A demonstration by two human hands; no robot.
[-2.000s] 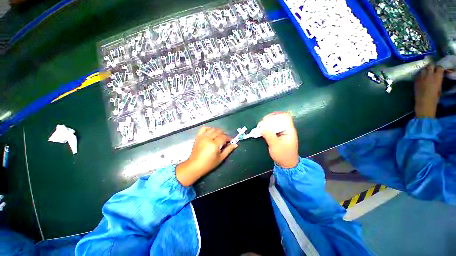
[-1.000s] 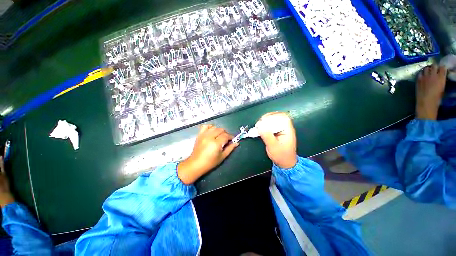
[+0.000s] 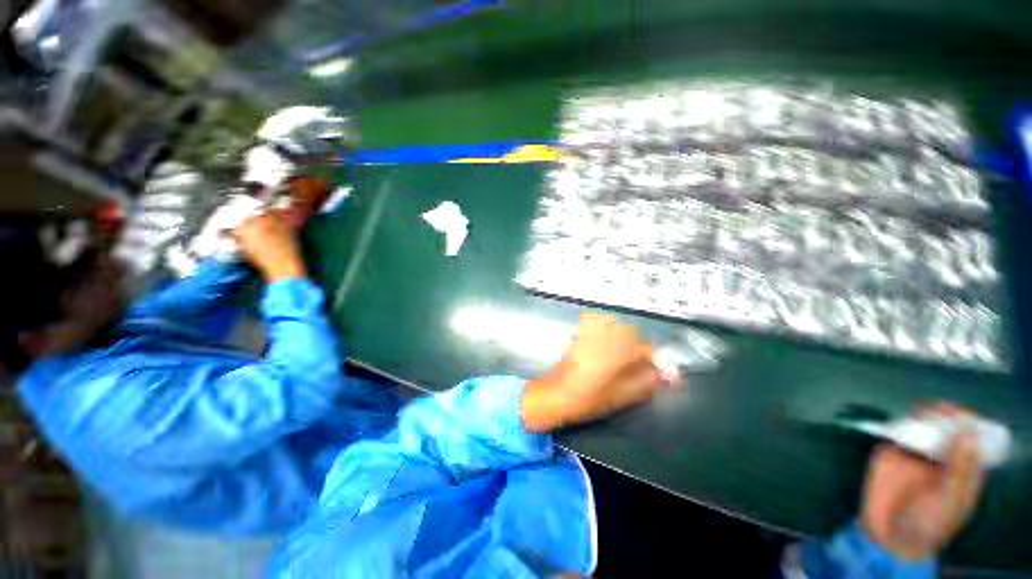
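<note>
The picture is blurred. My left hand (image 3: 605, 376) is over the bench in front of the clear tray and pinches a small white workpiece (image 3: 686, 356) in its fingertips. My right hand (image 3: 922, 486) is at the lower right and holds a white glue bottle (image 3: 948, 438), its thin tip pointing left, apart from the workpiece. The clear tray (image 3: 538, 283), full of small white and silvery pieces, lies beyond both hands.
A crumpled white wipe (image 3: 449, 226) lies left of the tray. A neighbouring worker in a blue smock (image 3: 215, 396) sits at the left, hands at blurred white items. Blue and yellow tape (image 3: 453, 154) marks the bench. A blue bin edge (image 3: 1024, 141) shows at the far right.
The view has swung left, so the tray and wipe appear further right and the neighbour is visible. My right hand with the bottle has moved away from the workpiece.
</note>
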